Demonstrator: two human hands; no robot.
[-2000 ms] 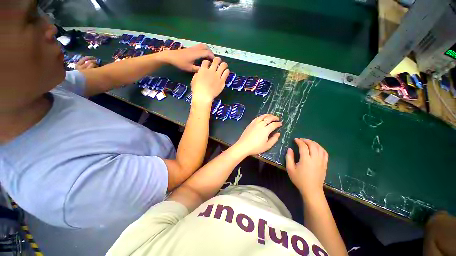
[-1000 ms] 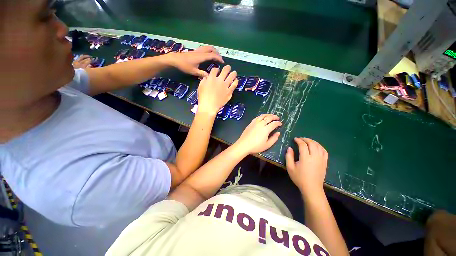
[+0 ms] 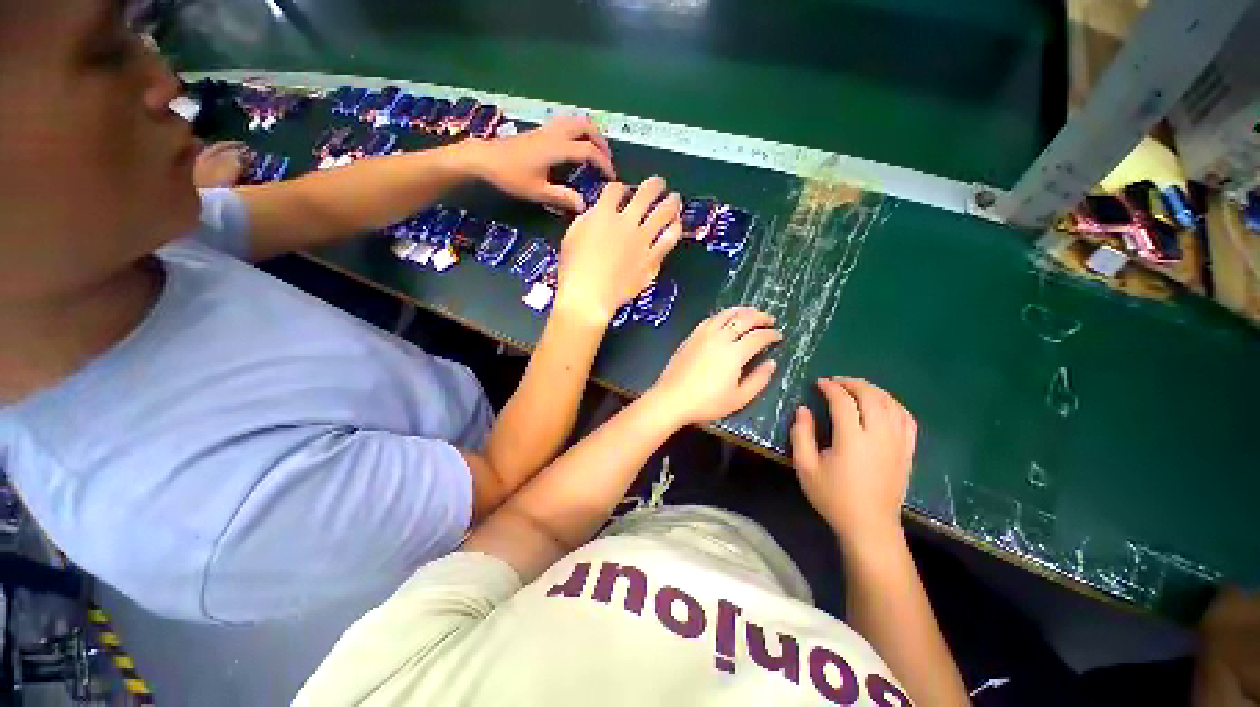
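Observation:
My left hand point(image 3: 714, 366) rests on the green bench near its front edge, fingers apart and holding nothing. My right hand point(image 3: 860, 445) rests to its right at the bench edge, fingers apart and empty. Blue-rimmed watch bodies point(image 3: 728, 229) lie in a row beyond my left hand, not touched by it. A second, nearer row of blue-rimmed units point(image 3: 661, 300) lies left of my left hand, partly hidden by a neighbour's hand. Several units there show white tabs point(image 3: 538, 296).
A person in light blue at left has both hands point(image 3: 615, 249) over the units. More blue and reddish units point(image 3: 415, 111) lie far left. Clear tape point(image 3: 815, 290) crosses the green bench point(image 3: 967, 332). A metal post point(image 3: 1105, 124) and a cardboard tray of parts point(image 3: 1133, 228) stand right.
The neighbour's nearer hand has moved right over the rows, uncovering units with a white tab. The view has shifted slightly. My hands have stayed in place.

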